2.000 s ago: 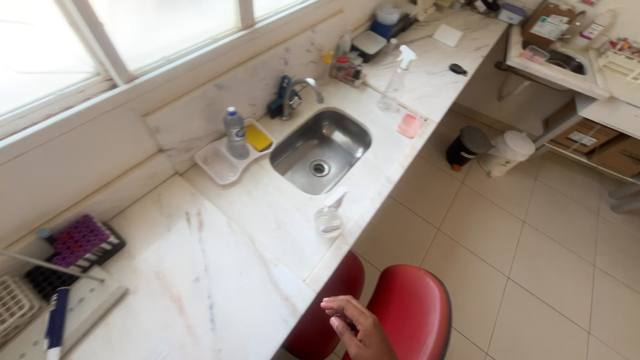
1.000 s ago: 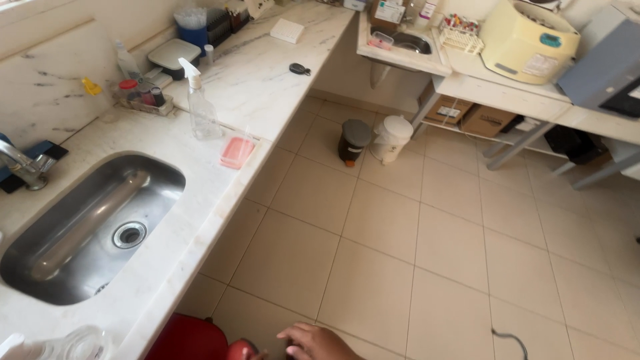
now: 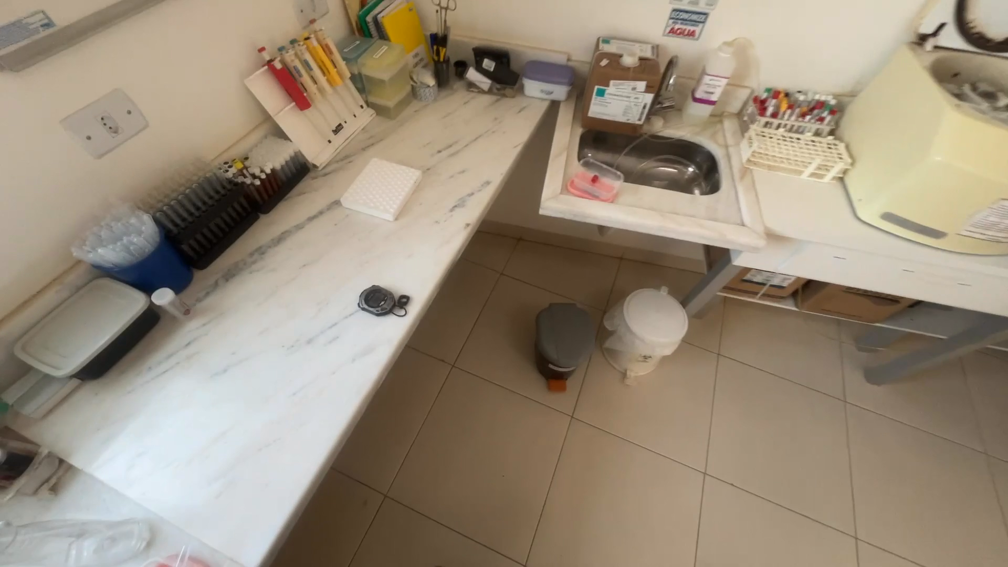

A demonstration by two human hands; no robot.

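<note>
Neither my left hand nor my right hand shows in the head view. On the marble counter, a black digital stopwatch [image 3: 378, 300] lies near the front edge, and a white well plate or tube block [image 3: 382, 188] lies farther back. Along the wall stand a blue cup of plastic tips or tubes [image 3: 154, 264], black racks of tubes [image 3: 206, 228] and a stand of pipettes [image 3: 309, 102]. A lidded container [image 3: 88, 327] and a small capped vial [image 3: 171, 302] sit at the left. Part of a clear spray bottle [image 3: 75, 543] shows at the bottom left.
Two pedal bins, one grey [image 3: 565, 339] and one white [image 3: 646, 327], stand on the tiled floor. Beyond them is a steel sink [image 3: 677, 164] with a cardboard box [image 3: 622, 90] behind it. A tube rack [image 3: 795, 146] and a cream-coloured machine [image 3: 921, 150] stand on the right-hand bench.
The view has swung away from the first sink towards the far counter. A hand seen at the bottom edge in both earlier frames is out of view.
</note>
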